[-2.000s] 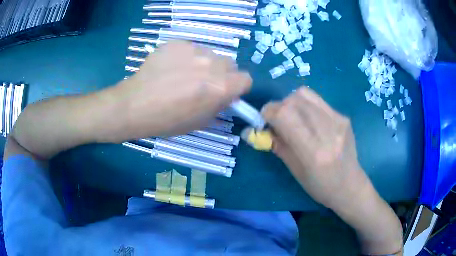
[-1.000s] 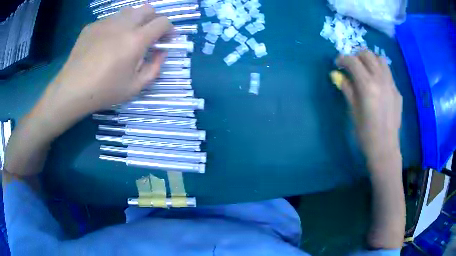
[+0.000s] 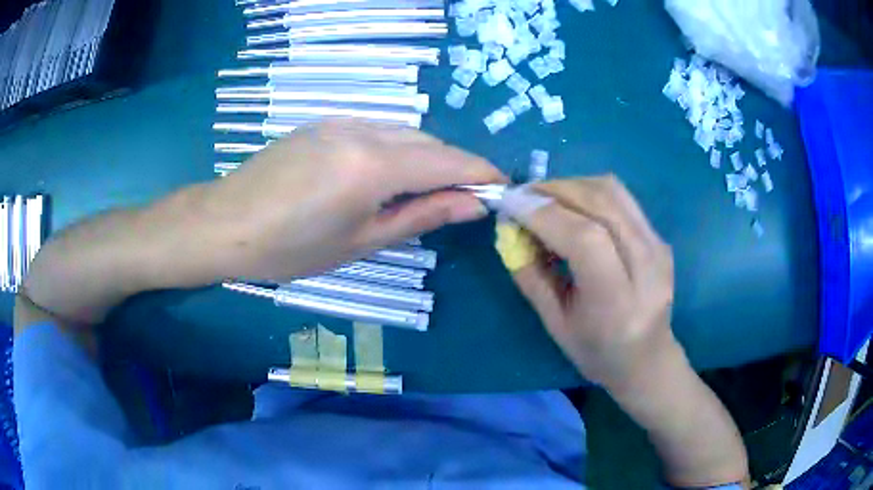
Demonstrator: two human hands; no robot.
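My left hand (image 3: 373, 187) is closed on a slim metal tube (image 3: 486, 192), whose end shows between the fingertips and points right. My right hand (image 3: 593, 258), with a yellow covering on a fingertip, meets the tube's end and pinches a small translucent plastic piece (image 3: 525, 203) there. The exact fit of the piece is hidden by the fingers. A row of metal tubes (image 3: 354, 299) lies beneath and beyond my left hand. A pile of translucent pieces (image 3: 503, 43) lies beyond my hands, and one loose piece (image 3: 539, 164) lies just past my right fingers.
A smaller pile of pieces (image 3: 708, 105) lies by a clear plastic bag (image 3: 756, 38) at upper right. A blue bin (image 3: 847, 211) stands at the right edge. A taped tube (image 3: 335, 381) lies at the near edge. A black tray of rods (image 3: 53, 48) and more rods (image 3: 21, 239) are at left.
My left hand has come away from the row with a tube. My right hand has moved left from the smaller pile to the tube's end. The camera view has shifted.
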